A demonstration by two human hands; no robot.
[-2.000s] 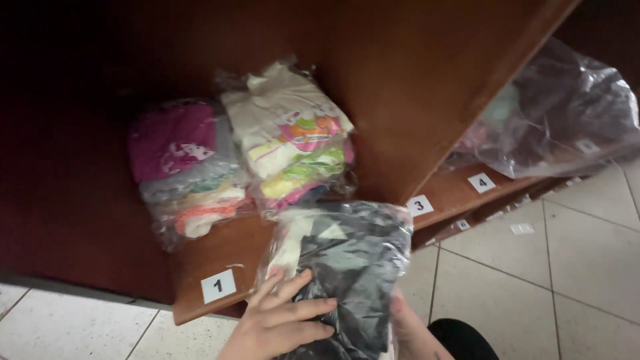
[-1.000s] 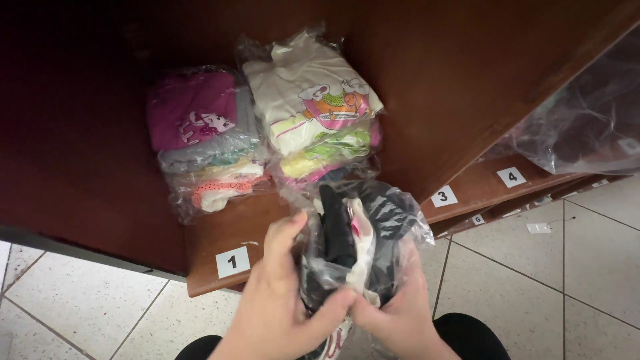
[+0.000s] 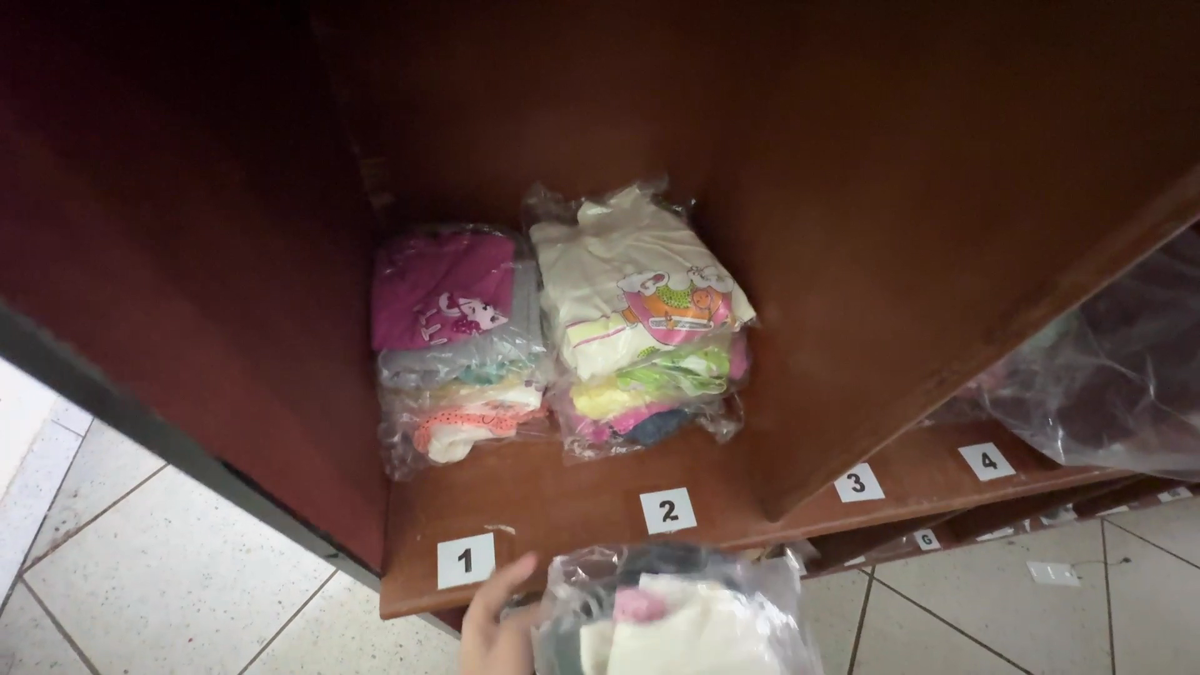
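A clear plastic bag of folded cream, pink and dark clothes is at the bottom edge, in front of the shelf. My left hand is at the bag's left side, fingers raised and blurred; whether it grips the bag is unclear. My right hand is not in view. Behind, on the wooden shelf, stand two stacks of bagged clothes: the left stack has a magenta garment on top, the right stack a cream garment with a colourful print.
The wooden shelf board carries number labels 1 to 4 along its front edge. A slanting wooden divider stands right of the stacks. Beyond it lies a large clear plastic bag. Tiled floor shows below.
The bag has turned from its dark side to show cream and pink cloth, and is lower in view. My right hand has left the view. Label 2 is now uncovered.
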